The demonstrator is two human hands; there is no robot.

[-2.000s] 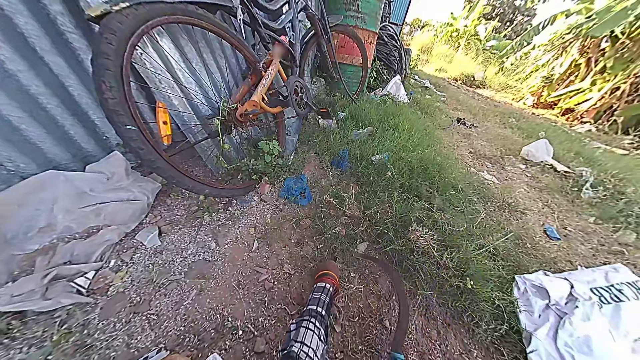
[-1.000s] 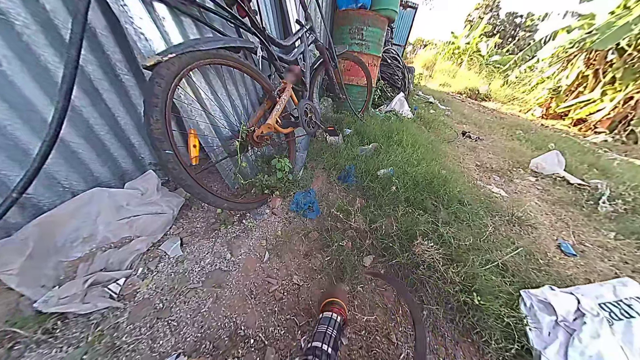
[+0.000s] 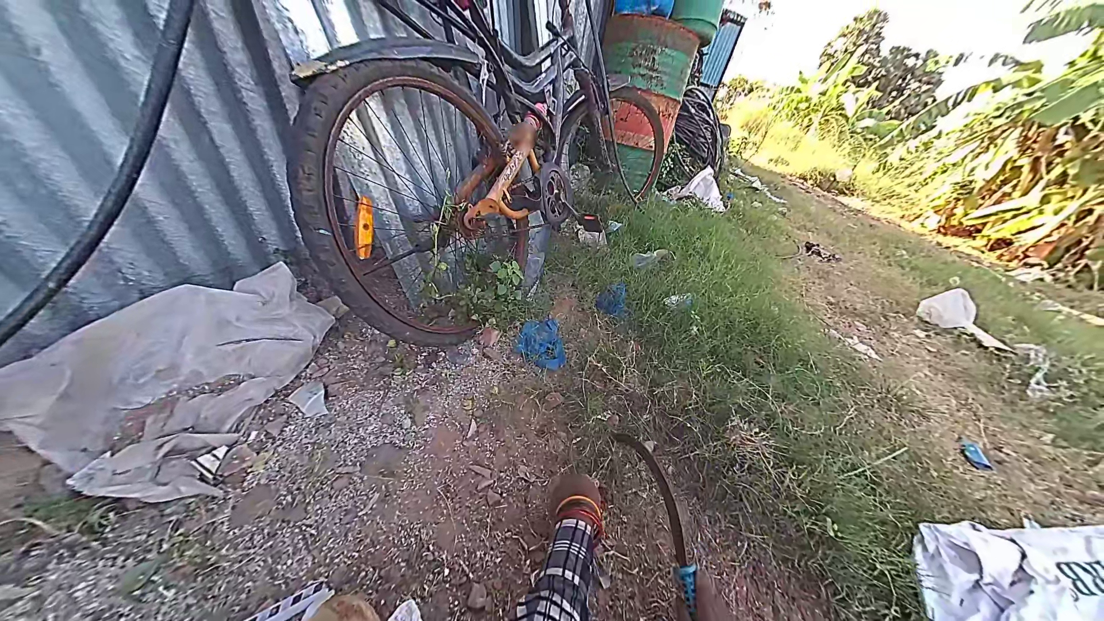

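My left hand, with coloured bands at the wrist and a checked sleeve, is low in the middle over bare soil at the edge of the grass. Its fingers are blurred and do not show clearly. At the bottom edge my right hand is partly in view, closed on the blue handle of a sickle. The curved blade rises to the right of my left hand, its tip pointing up and left. Green grass grows ahead and to the right of the blade.
A bicycle leans by a corrugated metal wall, with a black hose at left. A grey sheet, blue plastic scraps and a white printed sack lie on the ground. Painted drums stand behind.
The view has shifted left since the first frame, bringing the black hose in. My right hand and the sickle's blue handle now show at the bottom edge; one second ago only the blade was visible.
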